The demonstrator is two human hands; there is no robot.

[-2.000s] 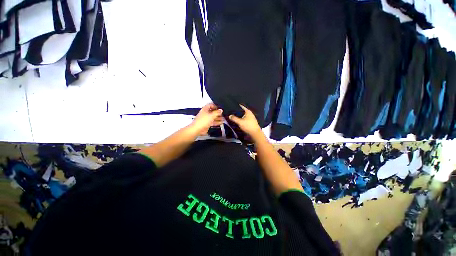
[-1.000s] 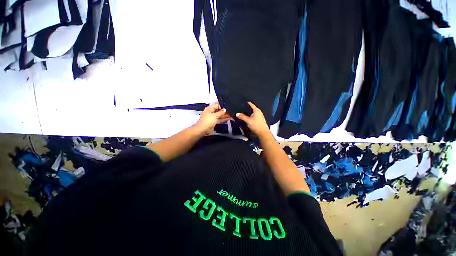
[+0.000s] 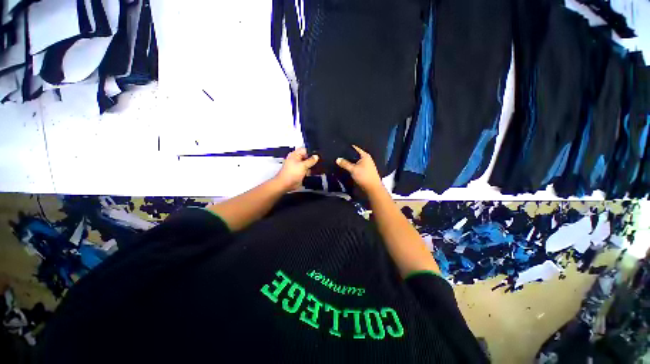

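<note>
A long dark cut panel (image 3: pixel 360 78) lies on the white table, its near end at the table's front edge. My left hand (image 3: pixel 296 169) pinches the left corner of that end between thumb and fingers. My right hand (image 3: pixel 358 169) pinches the same end a little to the right. The cloth between my hands is dark; the fingertips under it are hidden. A small dark and white striped bit shows just below, between my hands and my shirt.
Dark panel stacks with blue patches (image 3: pixel 467 92) run along the table to the right. Dark-outlined white pieces (image 3: pixel 71 50) lie at the far left. A thin dark strip (image 3: pixel 235 153) lies left of my left hand. Scraps (image 3: pixel 492 242) cover the floor.
My hands stay at the panel's near end. Against a second ago, my thumbs lie flatter on the cloth and more dark cloth shows between them. The view has shifted slightly.
</note>
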